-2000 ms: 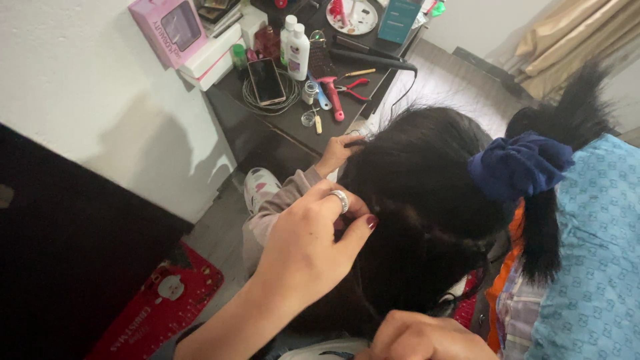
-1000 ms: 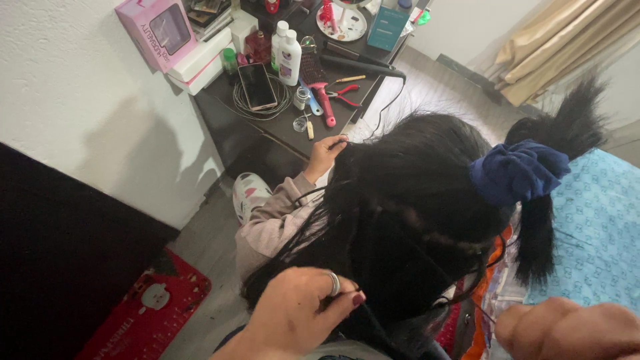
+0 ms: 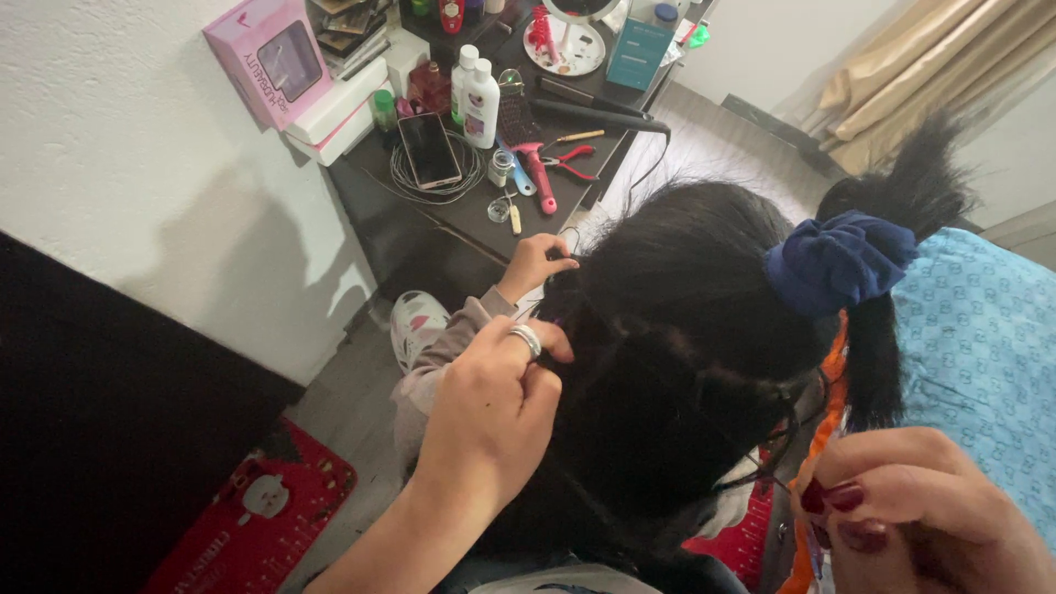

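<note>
A seated person's long black hair (image 3: 643, 429) hangs down in front of me, its upper part gathered in a navy blue scrunchie (image 3: 841, 260). My left hand (image 3: 499, 396) is at the left side of the hair, index finger and thumb bent against it; whether strands are pinched is hidden. At the lower right, my right hand (image 3: 916, 503) has its dark-red-nailed fingertips pinched together near a thin dark strand that runs out from the hair. What lies between those fingertips is too small to tell. The seated person's hand (image 3: 536, 264) touches the hair at the front left.
On the dark table (image 3: 462, 239) lie a phone (image 3: 429, 150), a coil of wire, a pink hairbrush (image 3: 536, 169), red-handled pliers (image 3: 575, 162), a black hair iron (image 3: 594, 114) and white bottles (image 3: 480, 107). A blue patterned cover (image 3: 982, 330) is at right, a red Christmas mat (image 3: 272, 511) lower left.
My left hand has moved up from the lower hair to its left side since one second ago. My right hand remains at the lower right, now with its pinched fingertips in view.
</note>
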